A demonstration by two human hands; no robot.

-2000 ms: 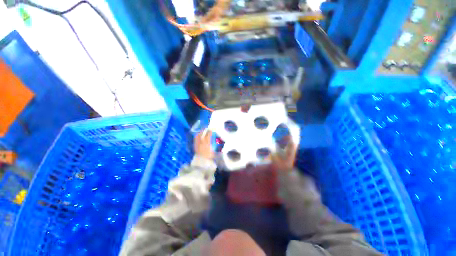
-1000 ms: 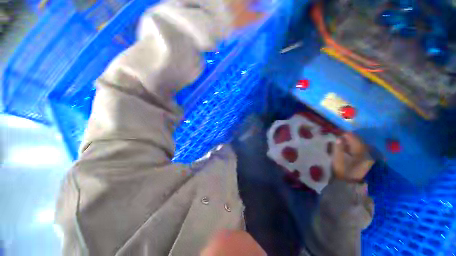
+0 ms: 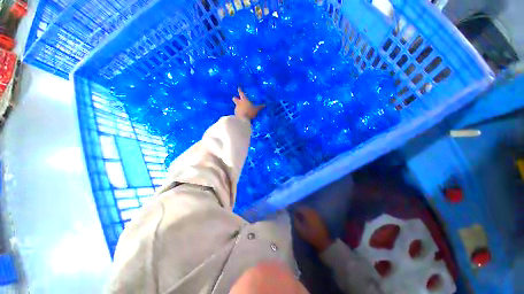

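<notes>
A blue plastic crate (image 3: 368,150) fills the upper middle, holding many shiny translucent blue parts (image 3: 218,74). My left hand (image 3: 247,107) is inside it, among the parts, fingers spread, with no part visible in its grip. My right hand (image 3: 310,225) is low, just below the crate's near rim; it is dark and blurred, so its grip cannot be told. The white tray (image 3: 402,261) with round holes lies on the red stool (image 3: 428,218) at the lower right. Red shows through its holes.
The machine's blue front panel (image 3: 454,224) with red push buttons (image 3: 480,256) stands at the right edge. Another blue crate (image 3: 51,40) is at the upper left, beside a pale floor (image 3: 51,172). A dark object (image 3: 488,40) is at the upper right.
The view has swung left towards the crate. My left hand now reaches down among the parts. My right hand has let go of the tray and moved left, beside the crate.
</notes>
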